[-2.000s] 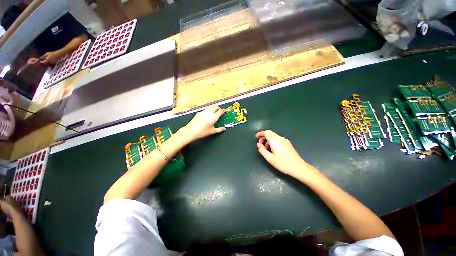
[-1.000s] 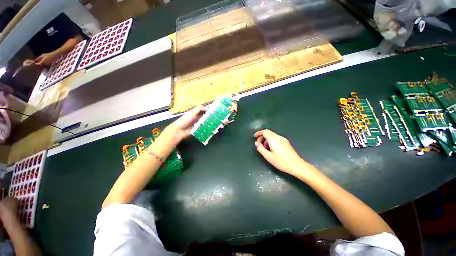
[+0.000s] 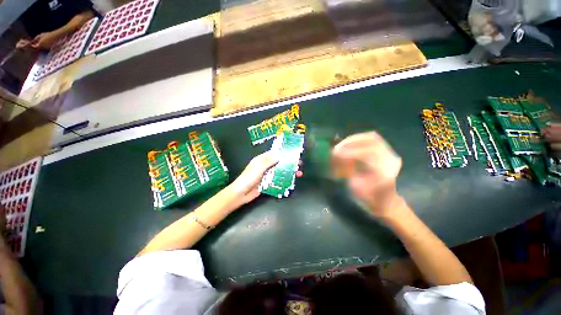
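Observation:
My left hand [image 3: 255, 175] holds a green and white PCB panel [image 3: 283, 163] tilted over the bench, its orange ends at the top. My right hand [image 3: 367, 165] is raised to the right of it and blurred by motion. A blurred green and orange piece [image 3: 326, 154] shows at its fingertips; its exact shape cannot be told. Some narrow boards with orange ends [image 3: 274, 123] lie just beyond the held panel. A thick stack of uncut panels [image 3: 184, 169] stands left of my left hand.
Stacked narrow boards [image 3: 444, 136] and a loose green heap [image 3: 520, 132] lie right, with another person's hand [image 3: 552, 132] at the edge. A grey-white board [image 3: 144, 77], wooden board [image 3: 320, 74] and plastic bag [image 3: 501, 27] lie beyond. White trays [image 3: 123, 24] and people are left.
My left hand has turned the panel more upright and moved it slightly right. My right hand has risen from the bench with a blurred piece. Boards beyond the panel are now visible.

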